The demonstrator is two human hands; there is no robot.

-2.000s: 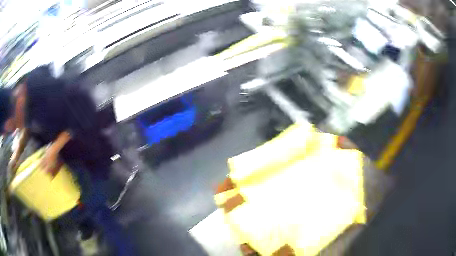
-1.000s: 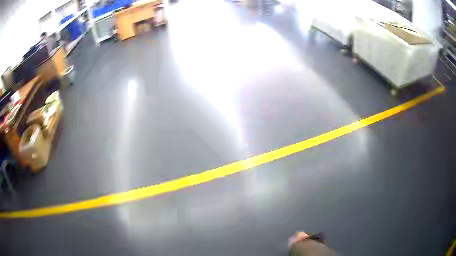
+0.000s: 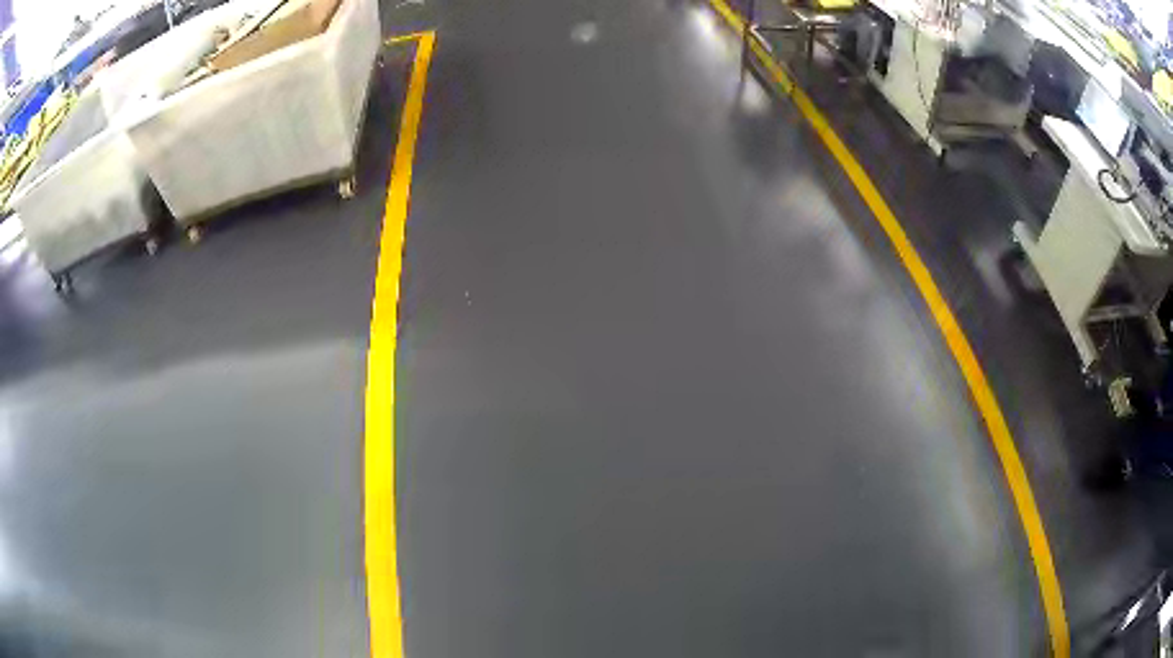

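Note:
Neither my left hand nor my right hand is in the picture, and no held thing shows. Nearest in front of me is the dark grey floor [image 3: 618,386]. A yellow line [image 3: 383,386] runs up it left of the middle. A second yellow line [image 3: 958,341] curves along the right side.
Two pale wheeled bins stand at the upper left: a larger one [image 3: 245,135] holding something brown, and a smaller one [image 3: 90,193]. White worktables on metal frames [image 3: 1078,219] stand along the right, with a metal stand [image 3: 798,39] at the top.
The view has turned right, from the workbenches to the aisle. The pale bins have shifted from the upper right to the upper left. The hand at the bottom edge has left the picture.

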